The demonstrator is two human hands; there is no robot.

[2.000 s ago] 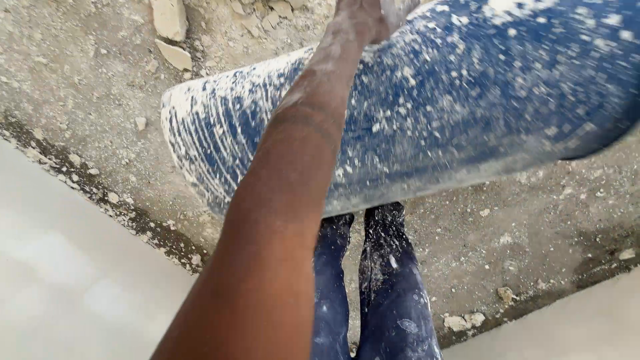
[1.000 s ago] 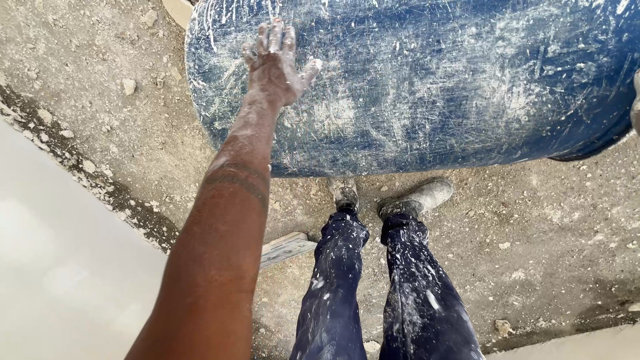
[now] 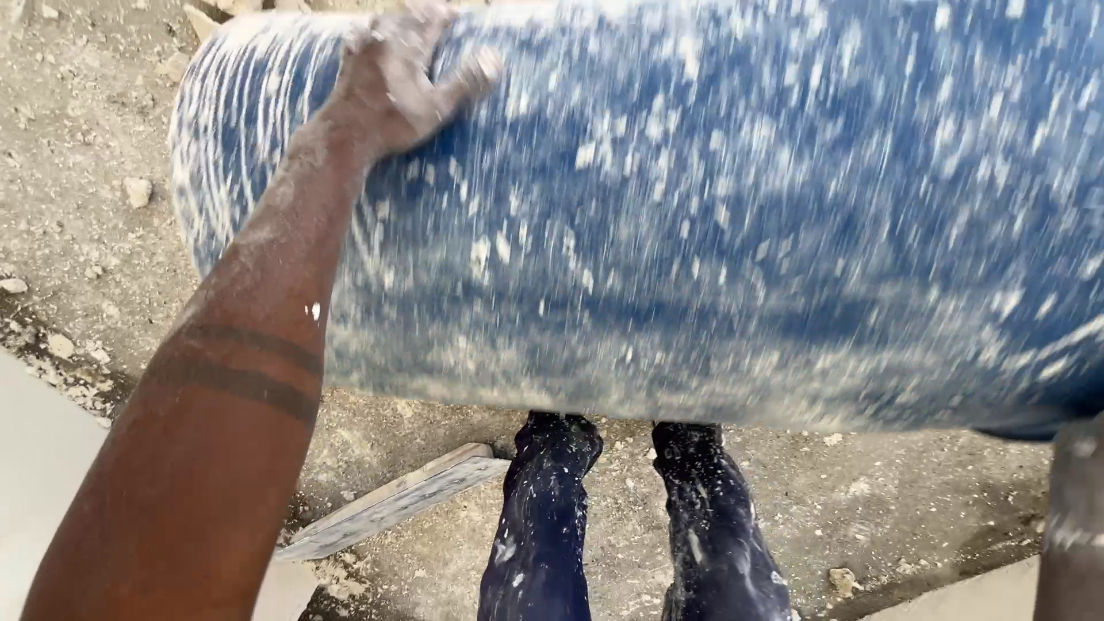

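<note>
A large blue barrel (image 3: 655,216), spattered with whitish plaster-like residue and blurred by motion, lies on its side across the upper view. My left hand (image 3: 397,90), dusted white, rests on the barrel's upper surface near its left end, thumb spread from the fingers; the fingertips are blurred at the top edge. Only my right forearm shows at the lower right edge, by the barrel's right end; that hand itself is out of sight or hidden. My legs in dark blue, spattered trousers (image 3: 552,526) stand on the near side, and the shoes are hidden beneath the barrel.
Rough concrete-like floor (image 3: 414,431) carries crumbs and chunks of dried material, with a larger lump (image 3: 843,582) at the lower right. A pale flat board (image 3: 397,504) lies left of my legs. White surfaces border the floor at lower left and lower right.
The barrel now hides the shoes that showed a second ago, and its spatter pattern differs. My left hand remains at its left part. The right forearm has come into view at the lower right.
</note>
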